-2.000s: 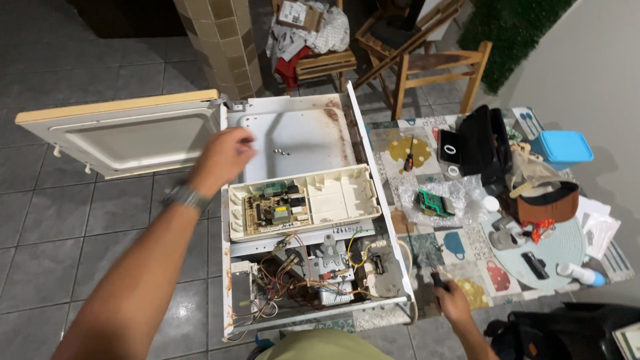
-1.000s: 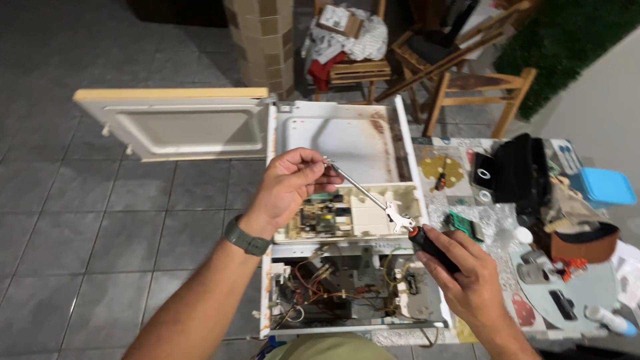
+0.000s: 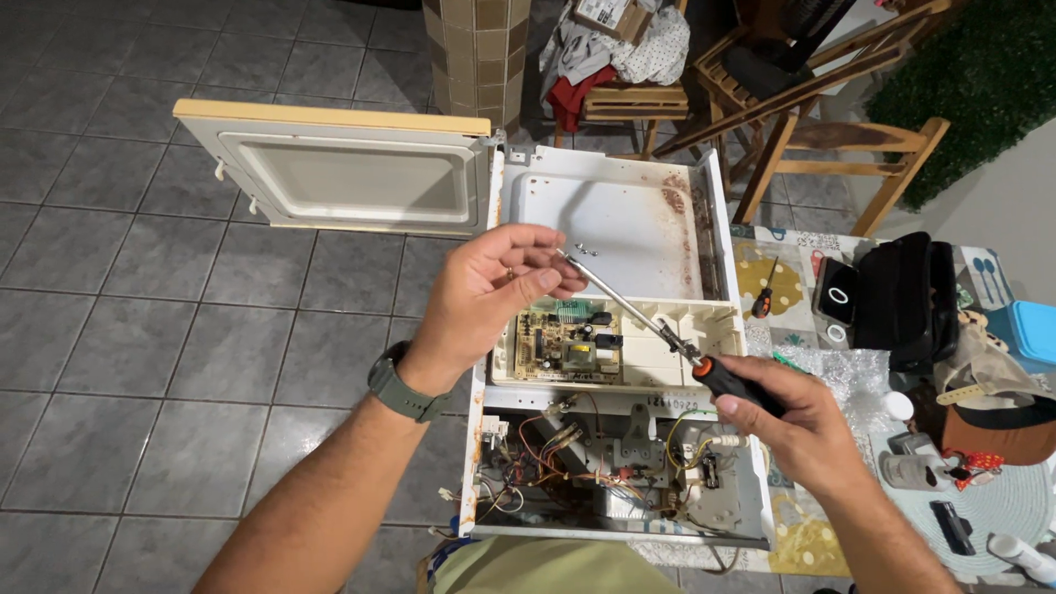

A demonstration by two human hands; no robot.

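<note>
My right hand (image 3: 771,412) grips the black and orange handle of a long screwdriver (image 3: 623,301), whose shaft slants up and left. Small dark metal pieces cling to the shaft near the handle. At its tip is my left hand (image 3: 511,276), fingers curled around a small metal piece, probably a screw. Below lies an opened microwave oven (image 3: 730,247) with its door (image 3: 355,177) swung out to the left. A circuit board (image 3: 569,346) sits in a cream plastic panel (image 3: 668,342) across it. Several screws (image 3: 586,250) rest on the white metal beyond. Loose wires (image 3: 577,462) fill the near compartment.
The table (image 3: 804,528) at right holds a second screwdriver (image 3: 766,293), a phone (image 3: 835,289), a black bag (image 3: 903,301), bubble wrap (image 3: 850,379), a cap (image 3: 1002,429) and a blue container (image 3: 1027,330). Wooden chairs (image 3: 858,157) and a tiled column (image 3: 476,66) stand beyond.
My right hand has brought the screwdriver from the table side to over the microwave. My left hand has come to the screwdriver's tip. The view has shifted.
</note>
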